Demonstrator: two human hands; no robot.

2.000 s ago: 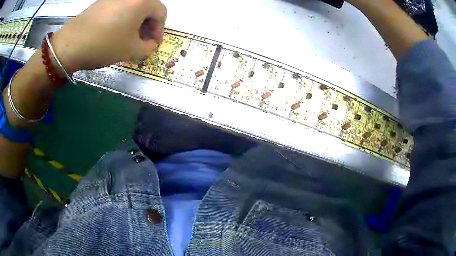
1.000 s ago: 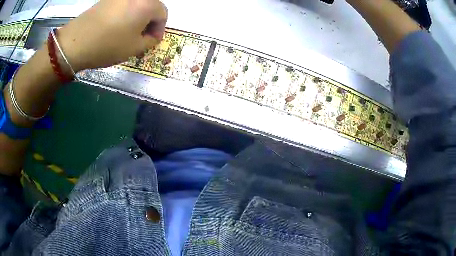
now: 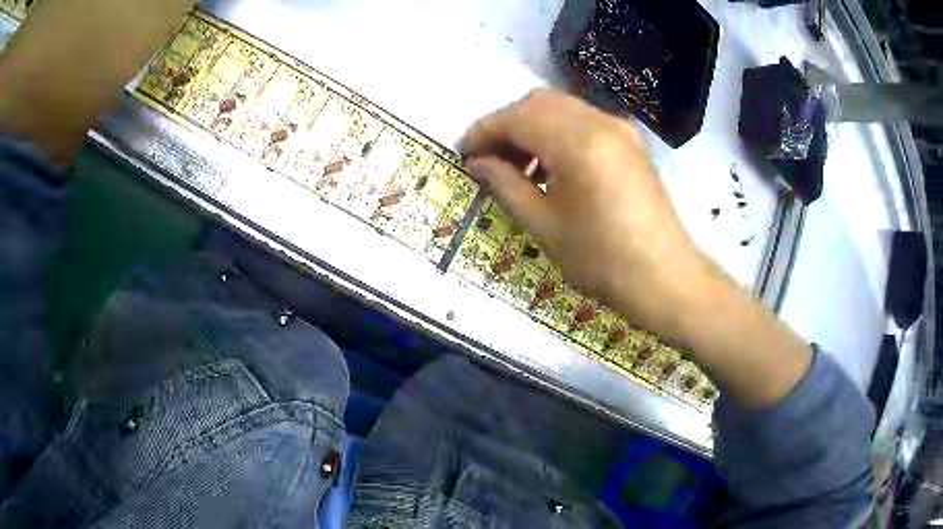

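The PCB panel [image 3: 333,155] lies in the track as a long yellow-tan strip, with reddish-brown components [image 3: 390,196] on its boards and a dark gap [image 3: 461,234] between two panels. My right hand [image 3: 579,165] is over the strip near this gap, thumb and forefinger pinched at a tiny black component [image 3: 465,158] by the strip's far edge. The hand hides part of the right panel. My left hand [image 3: 93,52] is blurred at the upper left and cut off by the top edge; its fingers are out of the picture.
A black component bin [image 3: 677,78] holding small leaded parts stands beyond my right hand. A second bin with a clear bag [image 3: 783,129] is farther right. Loose black components [image 3: 740,193] lie near it. The metal rail [image 3: 341,243] runs along the strip's near side.
The view has shifted right, bringing both bins into view. My right hand has come from the top edge to the boards. My left hand now shows farther up and left, mostly cut off.
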